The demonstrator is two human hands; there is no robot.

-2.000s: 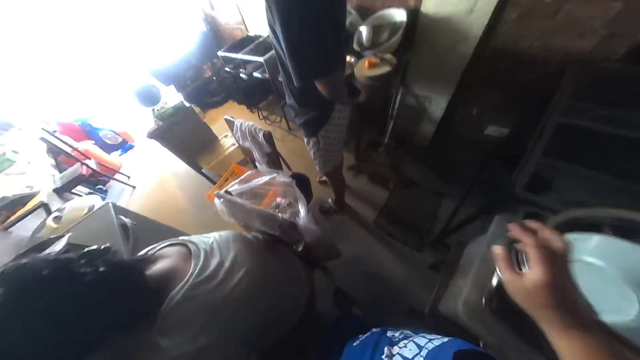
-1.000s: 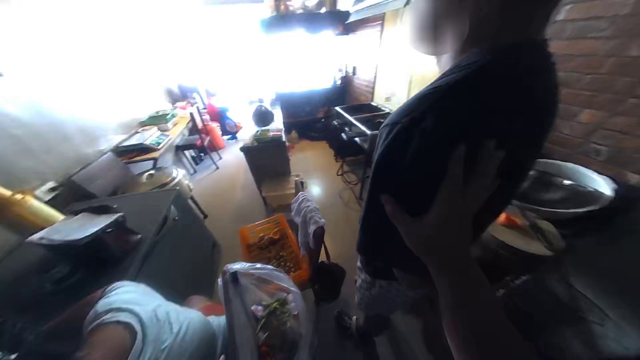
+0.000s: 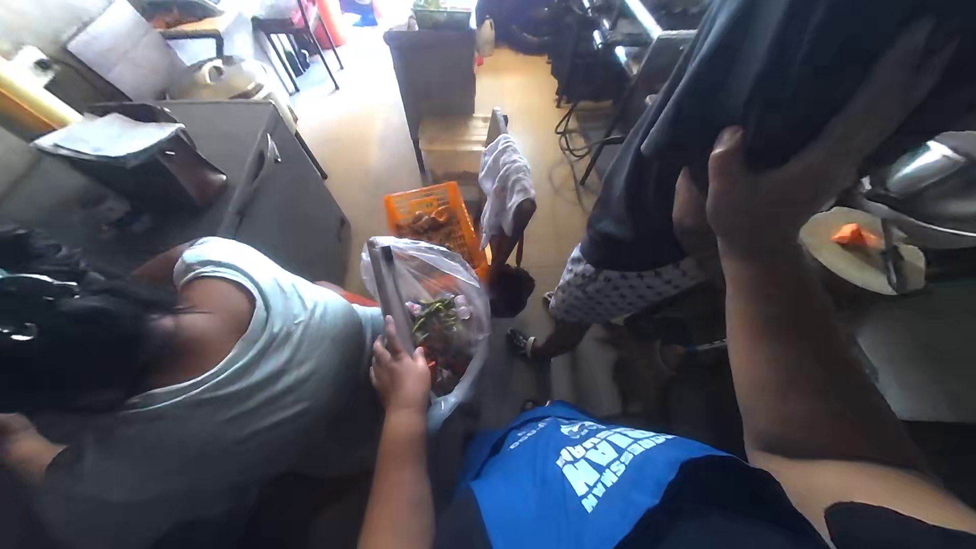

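My left hand point(image 3: 402, 370) rests its fingers, slightly apart, on the lower end of a narrow dark rail point(image 3: 387, 284). A clear plastic bag point(image 3: 476, 305) hangs open around the rail, with green and pinkish plant scraps point(image 3: 442, 320) inside. My right hand point(image 3: 785, 183) lies against the dark shirt point(image 3: 686, 114) of a standing person, its thumb and fingers apart; shadow blurs the fingertips. To the left, close to the bag, is another person in a pale sleeveless top point(image 3: 305, 335).
An orange crate point(image 3: 423, 200) with brownish contents stands beyond the bag, beside a chair back draped with a white cloth point(image 3: 506, 183). A grey cabinet point(image 3: 297, 191) is at left. At right, a round board point(image 3: 823, 229) holds an orange piece and a knife point(image 3: 892, 255), near a metal basin point(image 3: 945, 217).
My right hand has moved from beside a pale round vessel to the standing person's shirt. My left hand has come into view at the rail. The view has turned and now tilts down.
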